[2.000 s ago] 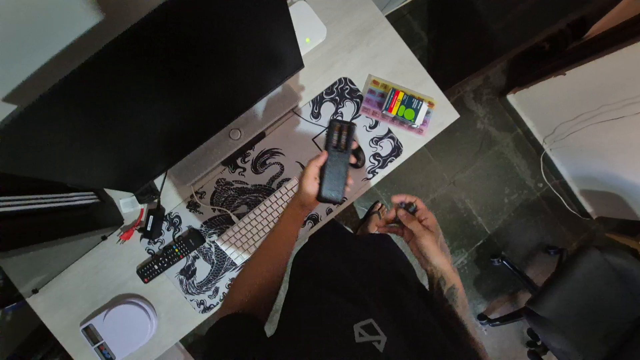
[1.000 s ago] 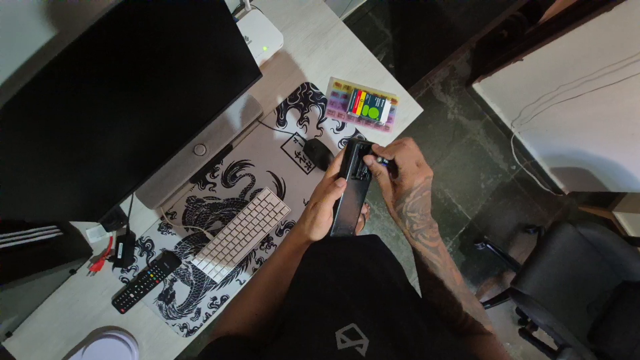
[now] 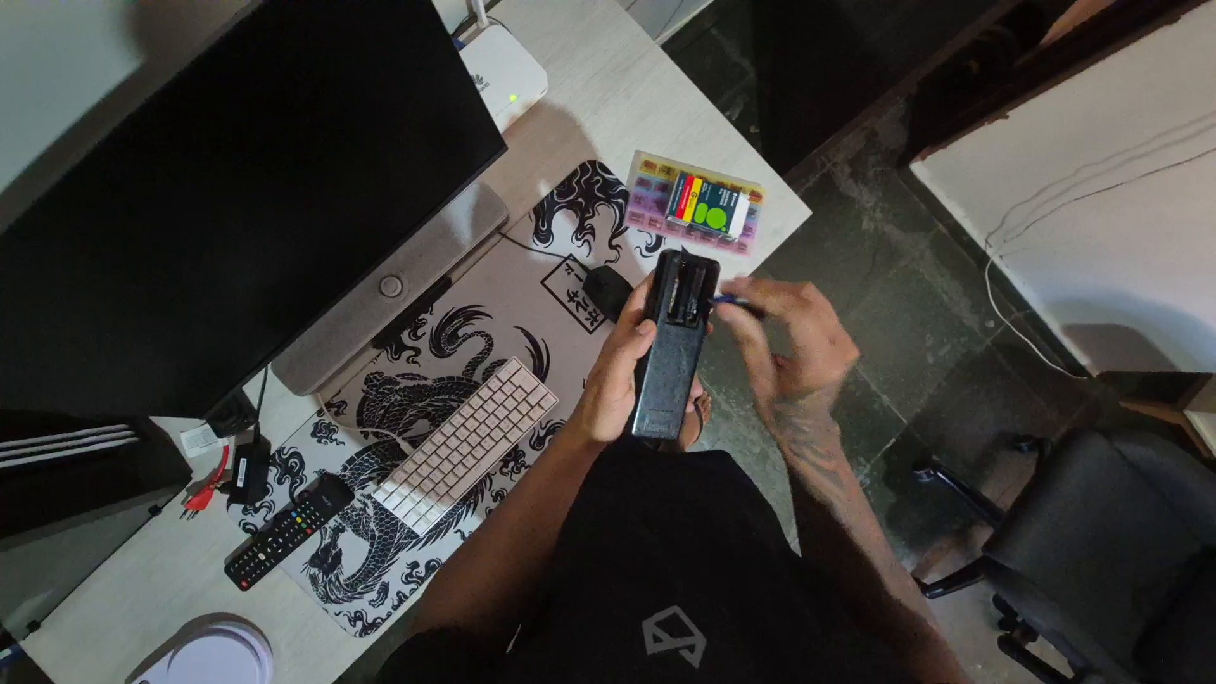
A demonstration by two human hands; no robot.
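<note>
My left hand [image 3: 619,373] grips a black handheld device [image 3: 665,377], its battery compartment [image 3: 690,291] uncovered and facing up at the far end. Dark slots show inside; whether a battery lies in them I cannot tell. Just right of that compartment, my right hand [image 3: 794,338] pinches a small, dark blue, slender object [image 3: 736,301] between thumb and fingers, perhaps a battery. Beyond the device, a small box with coloured print [image 3: 708,206] rests on a clear plastic compartment case [image 3: 646,210]. A black mouse [image 3: 606,290] sits beside my left hand on the dragon-print desk mat [image 3: 475,328].
A white keyboard [image 3: 465,445] and a black remote control [image 3: 288,532] lie on the mat. The monitor [image 3: 237,199] stands at the left, a white router [image 3: 503,76] behind it. Red-tipped cables [image 3: 207,486] are near the desk's left part. An office chair [image 3: 1092,532] is at the right.
My right hand has come from beside my body to the device, and is now slightly off its right edge. The slots looked copper-coloured two seconds ago and look dark now.
</note>
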